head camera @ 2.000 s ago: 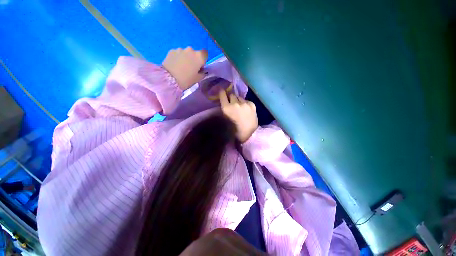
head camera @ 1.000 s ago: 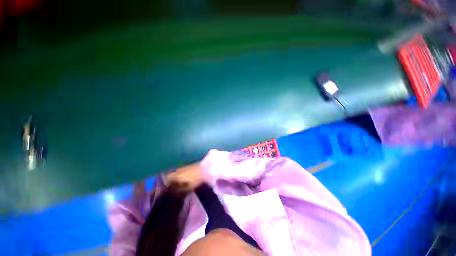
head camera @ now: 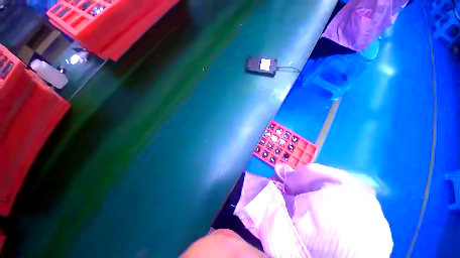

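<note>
A red parts tray (head camera: 305, 152) lies tilted just past the bench's edge, below the bench top. Small round dark units (head camera: 277, 151) fill many of its square pockets; pockets at its right end are empty. My pink striped smock sleeve (head camera: 333, 201) reaches up to the tray's near edge. No hand shows at the sleeve's end, so I cannot tell whether my right hand touches the tray. My left hand is not in view either.
A black box (head camera: 254, 65) with a white label and cable lies on the green bench (head camera: 202, 121). Stacked red trays (head camera: 116, 30) stand at upper left, more at far left (head camera: 30, 126). A blue stool (head camera: 330, 75) and another person's pink-clad part (head camera: 360, 22) are at upper right.
The view has swung round towards the red tray and the stacked trays. Both hands, visible at the smock two seconds ago, are out of sight now.
</note>
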